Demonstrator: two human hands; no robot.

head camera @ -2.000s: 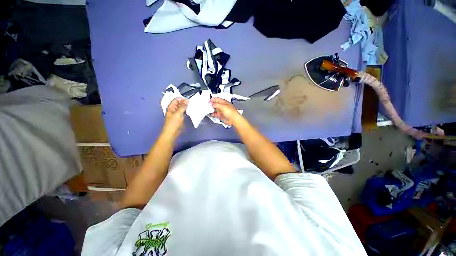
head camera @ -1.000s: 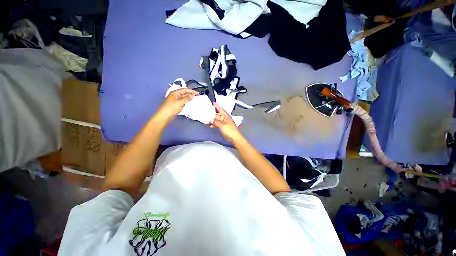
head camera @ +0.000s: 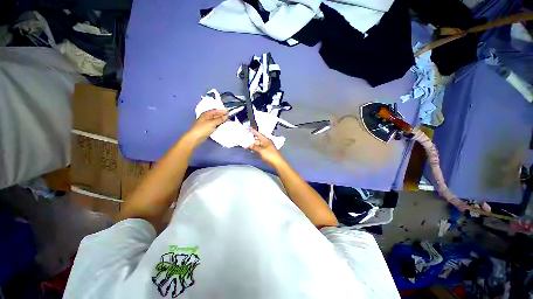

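Observation:
A small white piece (head camera: 234, 134) lies between my two hands at the near side of the purple table (head camera: 175, 76). My left hand (head camera: 211, 121) holds its upper left part, and a thin dark strip touches the fingers. My right hand (head camera: 263, 145) holds its right edge. A heap of narrow black, grey and white pieces (head camera: 264, 82) lies just beyond my hands. More white pieces lie beside and under the held one, so their borders are hard to tell.
A steam iron (head camera: 383, 121) with a pinkish wrapped hose (head camera: 435, 166) stands right, by a scorched patch. Black and white panels (head camera: 368, 47) lie at the far edge. Cartons (head camera: 96, 146) and a grey-covered bale (head camera: 32, 117) are left. An arm reaches in at the far right.
The view has shifted, so the table sits lower. My hands have brought the white piece down flatter over the heap's near side. An arm has appeared at the far right.

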